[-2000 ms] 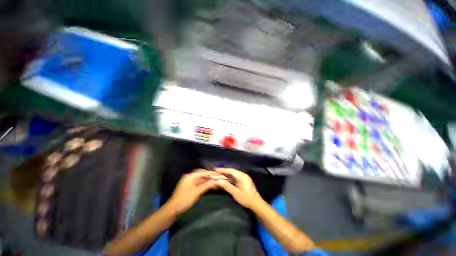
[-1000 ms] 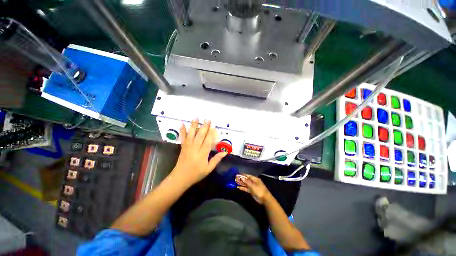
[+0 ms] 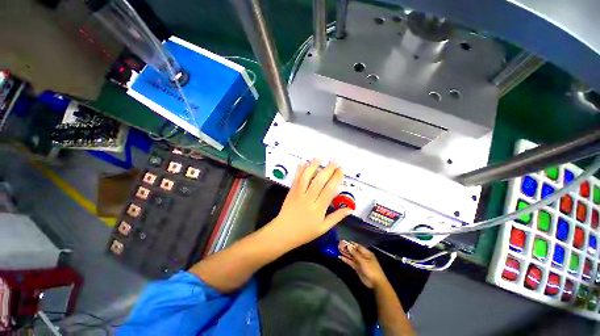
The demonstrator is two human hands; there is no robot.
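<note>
My left hand (image 3: 309, 203) lies flat on the white front panel (image 3: 454, 203) of the press, fingers spread. Its thumb tip is at the red emergency stop button (image 3: 343, 203). The hand hides the panel left of that button. My right hand (image 3: 365, 264) is low, over the dark lap area below the panel. Its fingertips are closed around a small pale item (image 3: 344, 247), mostly hidden; I cannot tell which part it is. A small bright blue item (image 3: 325, 244) shows just left of those fingertips.
Green buttons (image 3: 279, 171) sit at both panel ends, a digital display (image 3: 384, 214) between. Steel posts (image 3: 266, 59) and clear tubing (image 3: 513, 215) cross the press. A blue box (image 3: 194, 92) is left, a black parts tray (image 3: 177, 223) lower left, a white watch tray (image 3: 500, 262) right.
Two seconds ago both hands were together above the lap. My left hand moved up onto the panel and stays there; my right hand remains low. The view has shifted, moving the scene rightward.
</note>
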